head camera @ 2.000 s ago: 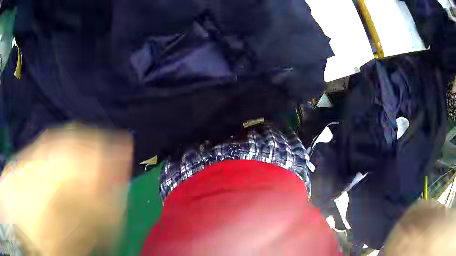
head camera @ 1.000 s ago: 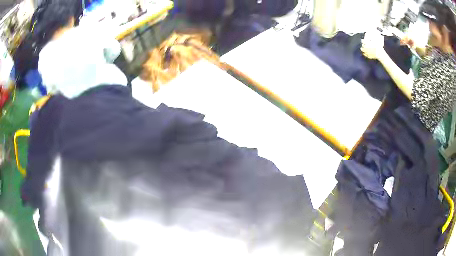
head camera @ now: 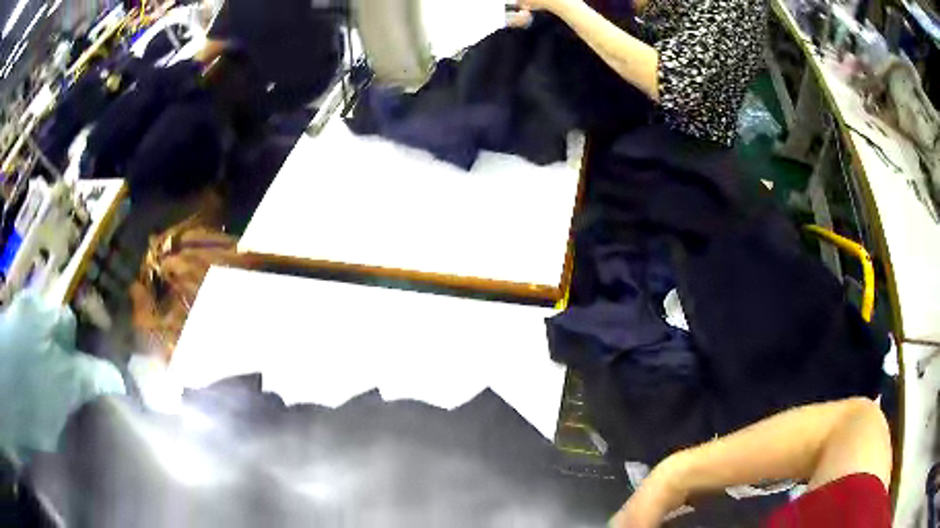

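Observation:
A dark unfinished coat [head camera: 340, 459] lies along the near edge of the white work table [head camera: 371, 335], with a zigzag stepped edge. Its lower part is washed out by glare. My right hand [head camera: 649, 499] is at the bottom edge, right of centre, partly cut off beside the coat; its fingers are not visible. My right forearm comes in from the lower right, below a red sleeve. My left hand is not in view.
A garment bundle [head camera: 742, 299] heaps right of the tables. Beyond a wood edge is a sewing machine table [head camera: 412, 211] with a pale machine [head camera: 394, 41] and a seated person [head camera: 711, 67]. Brown garments [head camera: 180, 273] and a pale-blue sleeve [head camera: 52, 371] are left. A yellow rail [head camera: 850, 253] is right.
The view has swung to the right, so the tables and the neighbouring person sit further left. My right forearm and hand have come into view at the lower right. The coat lies lower in the picture.

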